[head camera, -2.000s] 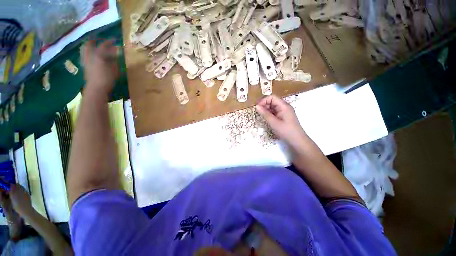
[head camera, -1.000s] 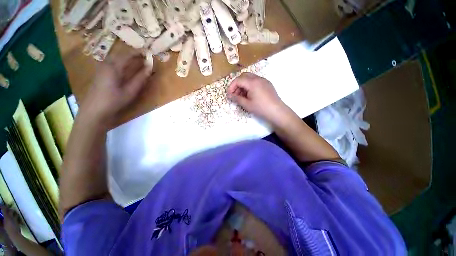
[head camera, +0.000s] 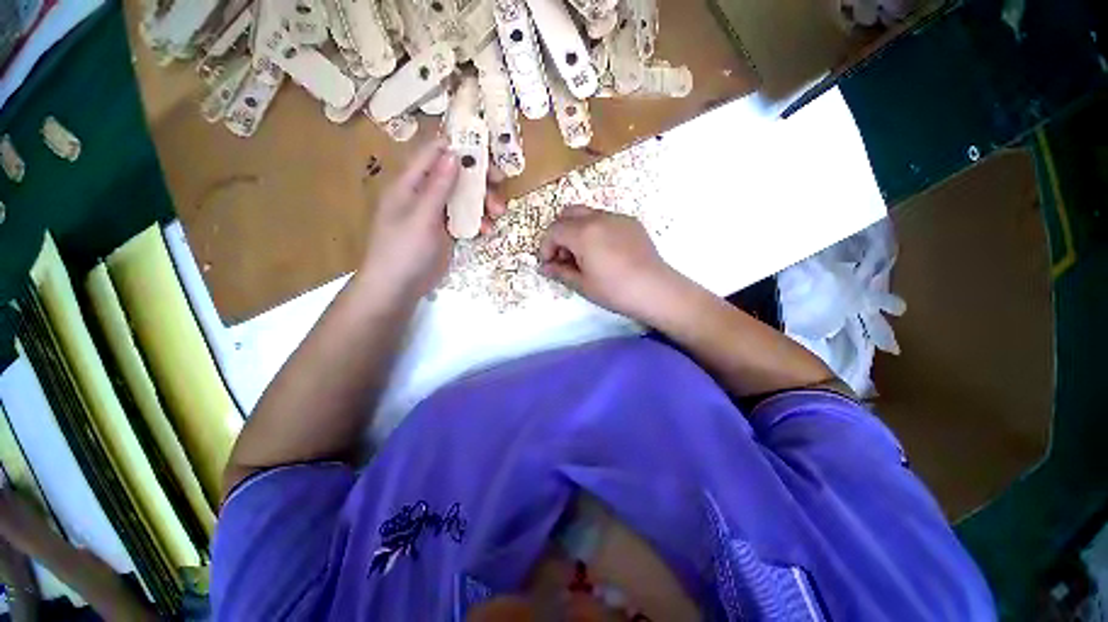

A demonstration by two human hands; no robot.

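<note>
My left hand holds one beige strap tab upright between thumb and fingers, with its dark hole showing. The tab's lower end lies over the edge of the scattered small fittings. My right hand is over the fittings on the white sheet, its fingers curled with the tips together. Whether it pinches a fitting is too small to tell. A heap of beige tabs lies on the brown cardboard sheet beyond my hands.
Single tabs lie on the green surface at the far left. Yellow and white boards stand at the lower left, with another person's arm beside them. An open carton with crumpled white contents is at the right.
My left hand was over the green surface, came to the heap, and now holds a tab near the fittings. My right hand stays over the fittings. The camera view has shifted.
</note>
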